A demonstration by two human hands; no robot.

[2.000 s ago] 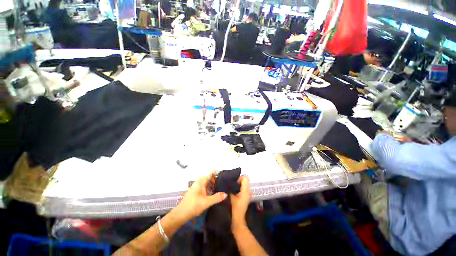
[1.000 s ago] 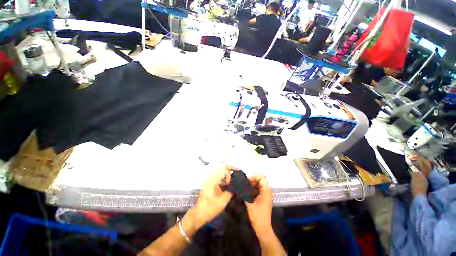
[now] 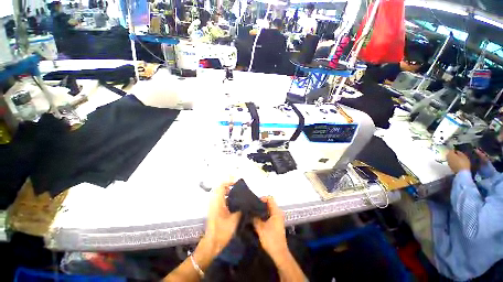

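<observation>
A small bunched black garment piece (image 3: 245,199) is held between both hands above the table's front edge. My left hand (image 3: 221,216) grips its left side. My right hand (image 3: 269,223) grips its lower right side. Dark cloth below the hands blends with the dark lap, so where the piece ends cannot be told. The fingertips are partly hidden by the cloth and blurred.
The white sewing machine (image 3: 325,135) stands behind the hands, with small black pieces (image 3: 283,161) under its arm. Stacked black panels (image 3: 105,140) lie at left. A plastic-covered tray (image 3: 336,182) lies at right. A blue crate (image 3: 386,250) is below. A person in blue sits at right.
The view has swung back, so the table scene sits further left than a second ago. Both hands still hold the black piece, now turned differently. The neighbour's hands now hold something dark.
</observation>
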